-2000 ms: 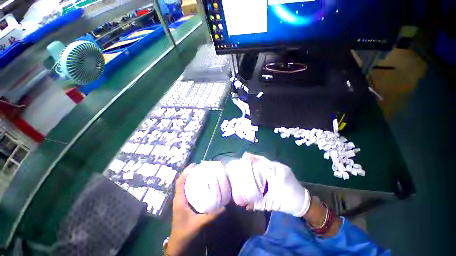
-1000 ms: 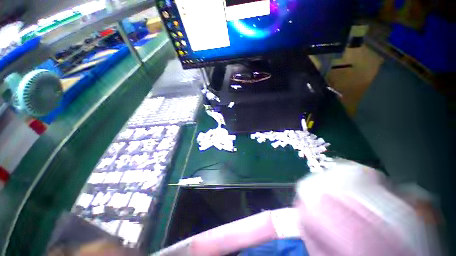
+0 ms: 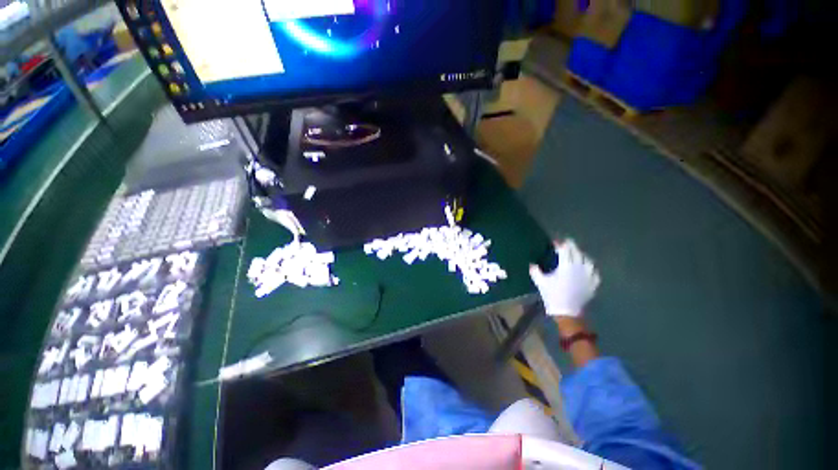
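My right hand (image 3: 567, 278), in a white glove, rests over the small black computer mouse (image 3: 549, 259) at the bench's right edge. Its fingers cover most of the mouse. The pink-and-white headband of the headphones (image 3: 432, 454) shows at the bottom edge, close to the camera; the rest is cut off. My left hand is not in view. White plug-in pieces lie in two heaps on the green bench, a left heap (image 3: 292, 267) and a right heap (image 3: 450, 252). A thin black cable (image 3: 379, 307) lies near the bench front.
Clear trays of white pieces (image 3: 110, 340) stand at left. A monitor (image 3: 322, 55) stands at the back above a black PC case (image 3: 377, 174). A white strip (image 3: 246, 365) lies at the front left edge. Blue bins (image 3: 634, 64) stand on a pallet at the upper right.
The view has turned right. The headphones, earlier held in both hands, now sit at the bottom edge. My right hand has moved to the mouse; my left hand has left the picture.
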